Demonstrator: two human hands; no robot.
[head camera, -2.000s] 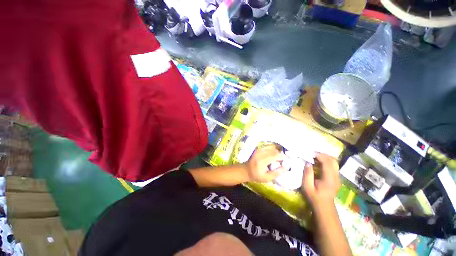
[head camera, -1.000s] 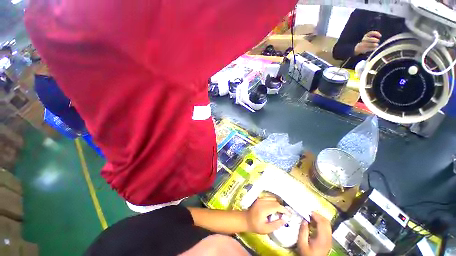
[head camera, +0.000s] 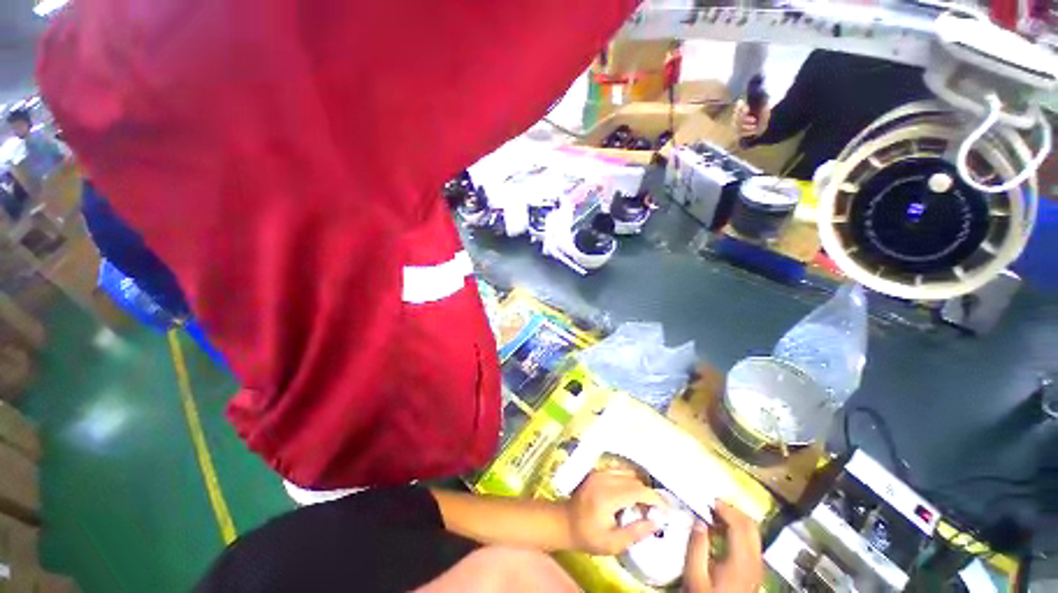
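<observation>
A round white part with a dark centre hole (head camera: 656, 556) lies in the yellow jig (head camera: 595, 568) at the bottom centre. A glossy white housing arm (head camera: 667, 446) extends beside it, overexposed. My left hand (head camera: 611, 511) is on the round part's left side, with its fingers curled around a small white piece. My right hand (head camera: 726, 551) is at the right side of the part, thumb and fingers close together at its edge; whether they hold something small cannot be told.
A person's red sleeve (head camera: 348, 255) fills the upper left. Behind the jig are a round tin (head camera: 772, 405) and clear bags (head camera: 644, 361). Screw feeders (head camera: 859, 521) are right. White units (head camera: 580, 238), a round fan (head camera: 928, 209) and a dark-clothed person (head camera: 853, 110) are farther back.
The view has tilted up since the first frame, bringing in the fan and another person. The red sleeve has shifted in view. Both hands stay at the round part.
</observation>
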